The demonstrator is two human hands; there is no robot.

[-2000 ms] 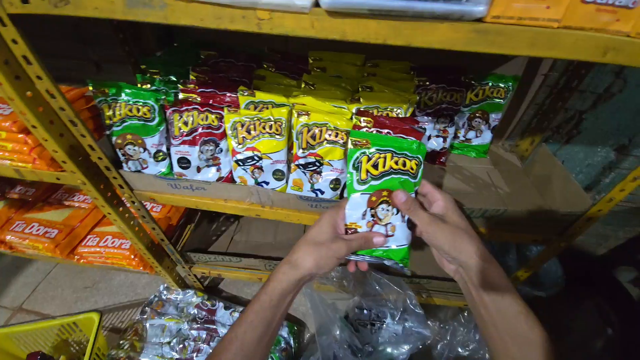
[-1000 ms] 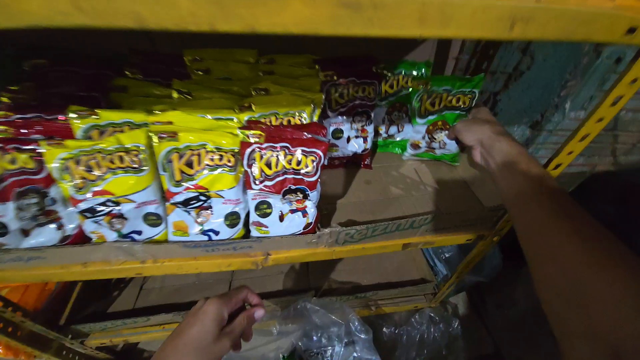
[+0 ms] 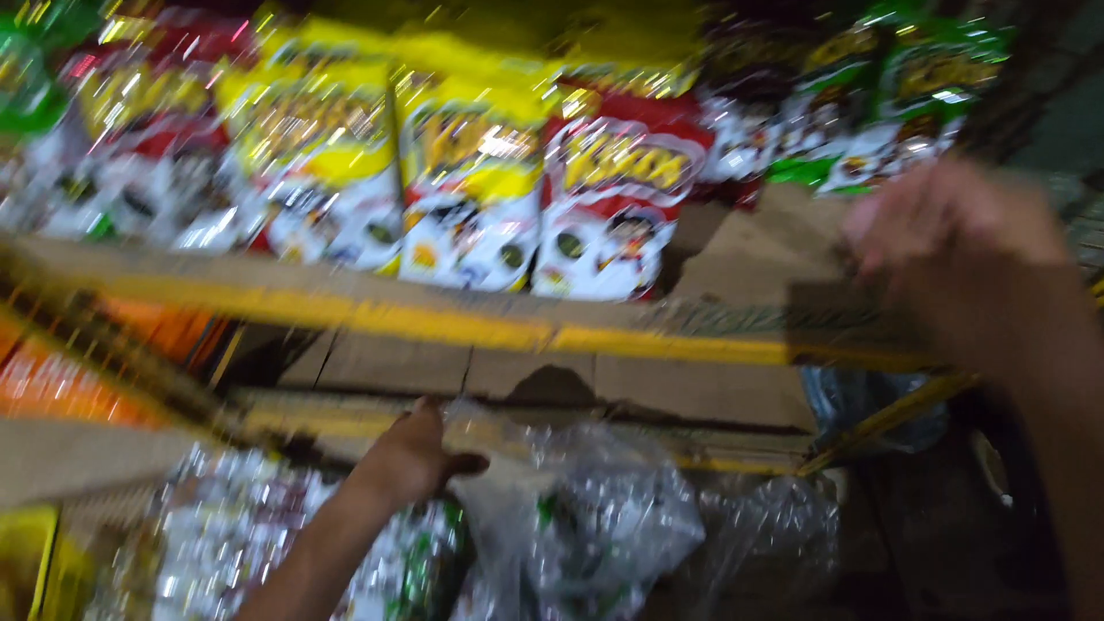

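Observation:
Blur softens much of this view. My left hand (image 3: 414, 453) is low and left of centre, thumb and fingers apart, beside a clear plastic bag (image 3: 595, 509) with some green showing inside. At the right, my right hand (image 3: 940, 216) is in front of the shelf, just below a green snack packet (image 3: 936, 95); its fingers are too blurred to read. Kikos snack packets stand in rows on the shelf: a red one (image 3: 608, 198) at the front, yellow ones (image 3: 470, 181) to its left, and dark red ones (image 3: 746, 112) behind at the right.
The yellow metal shelf edge (image 3: 552, 332) runs across the view, with a cardboard-lined lower shelf (image 3: 535, 379) beneath. Orange packets (image 3: 103, 371) lie at the left behind a slanted yellow post (image 3: 112, 345). Packets in shiny wrapping (image 3: 233, 526) and a yellow crate (image 3: 39, 561) are at lower left.
Two seconds ago both hands held a green packet; one second ago my right hand was at a green packet on the right of the shelf. It is now lower, away from the packets.

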